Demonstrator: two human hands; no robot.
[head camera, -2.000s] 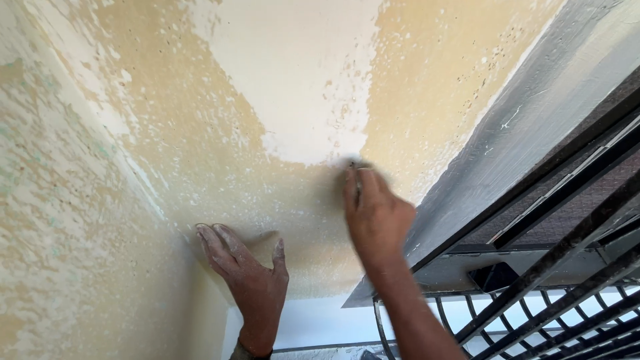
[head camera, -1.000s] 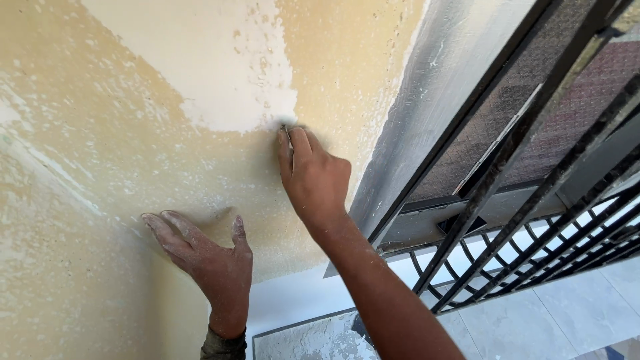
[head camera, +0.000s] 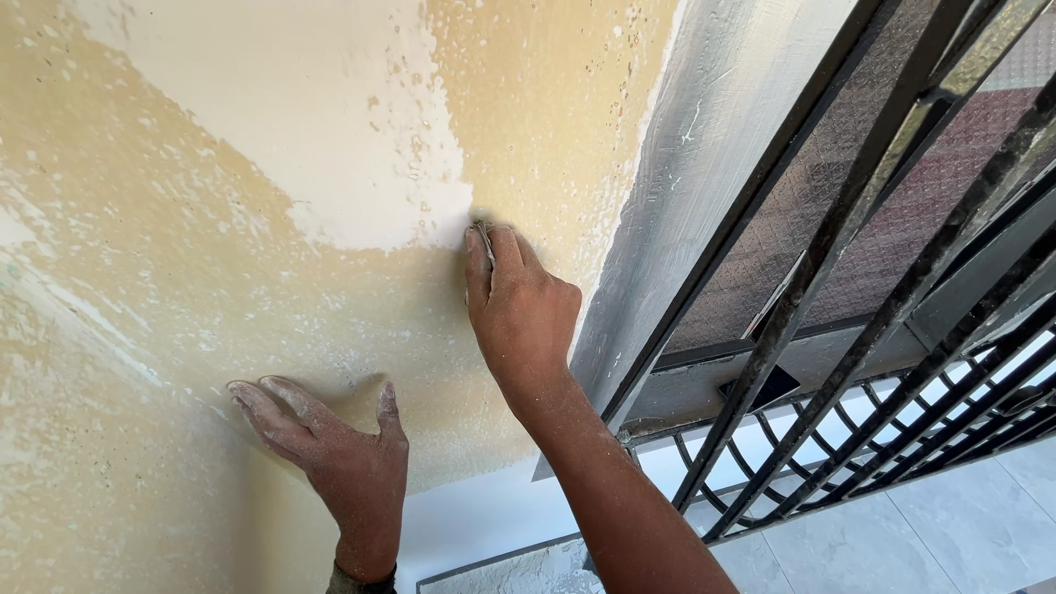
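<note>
My right hand (head camera: 524, 301) grips a small, thin scraper-like piece (head camera: 485, 239), mostly hidden between thumb and fingers, against the yellowish wall (head camera: 544, 124). It is at the lower right corner of a large pale, smooth patch (head camera: 330, 140). White specks and scraped marks cover the wall around the patch. Lower left of it, my left hand (head camera: 330, 445), dusted with pale powder, rests its spread fingertips on the wall near the inner corner. No object shows in it. A dark sleeve cuff (head camera: 360, 582) is at its wrist.
A grey-painted strip (head camera: 660, 181) borders the wall on the right. Beyond it stand black metal grille bars (head camera: 825, 247) before a textured glass pane (head camera: 742, 272). Below are a white wall band (head camera: 487, 511), a dusty ledge (head camera: 528, 573) and grey floor tiles (head camera: 973, 511).
The view has swung, showing more of the grille and floor. My right hand stays at the patch's lower edge and my left hand stays on the wall.
</note>
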